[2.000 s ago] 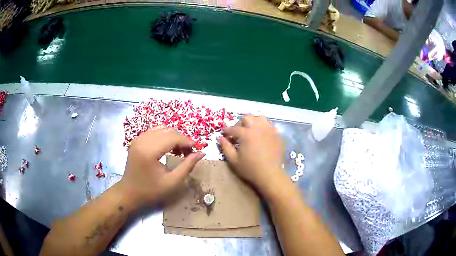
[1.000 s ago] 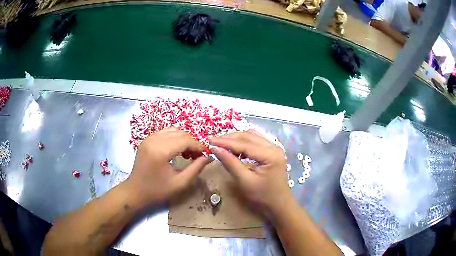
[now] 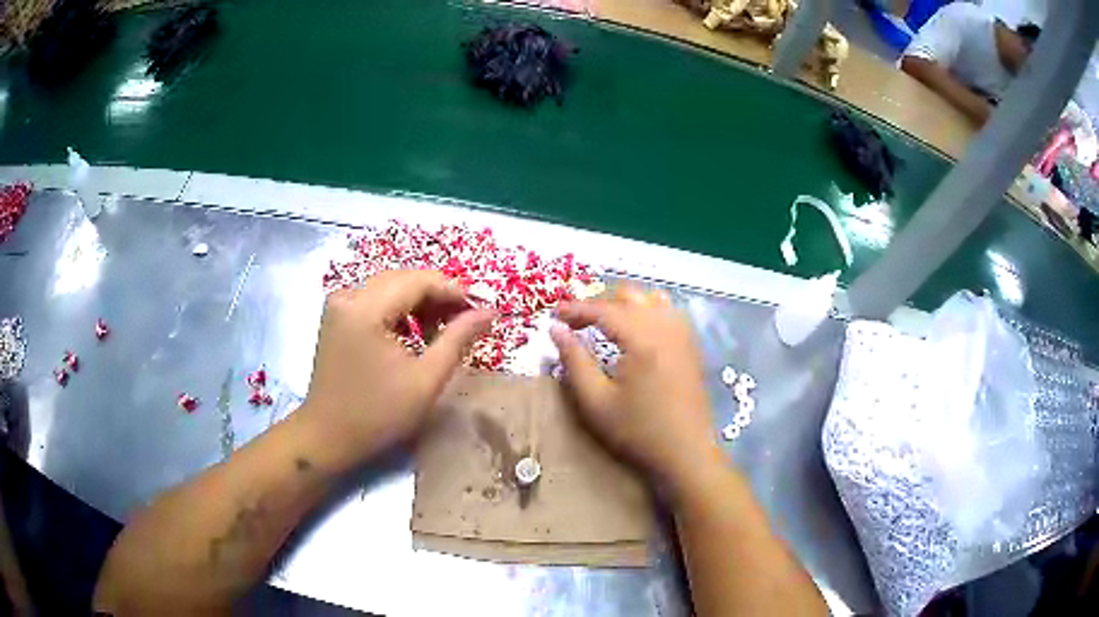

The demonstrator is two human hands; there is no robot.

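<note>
A heap of tiny red-and-white parts lies beyond the brown cardboard pad. My left hand is at the heap's near left edge, thumb and index finger close together; whether a part is between them is too small to tell. My right hand is at the heap's right edge, its thumb and fingertips near each other, contents unclear. The hands are apart. A small round pale piece stands on the pad's dark stain. White rings lie right of my right hand.
A clear bag of white parts is at right, by a grey post. Loose red pieces lie at left. A green belt with black bundles runs beyond the table. A person's arm shows at the top right.
My hands met at the heap one second ago and are now apart, my left hand further left and my right hand slightly right. The view has shifted a little.
</note>
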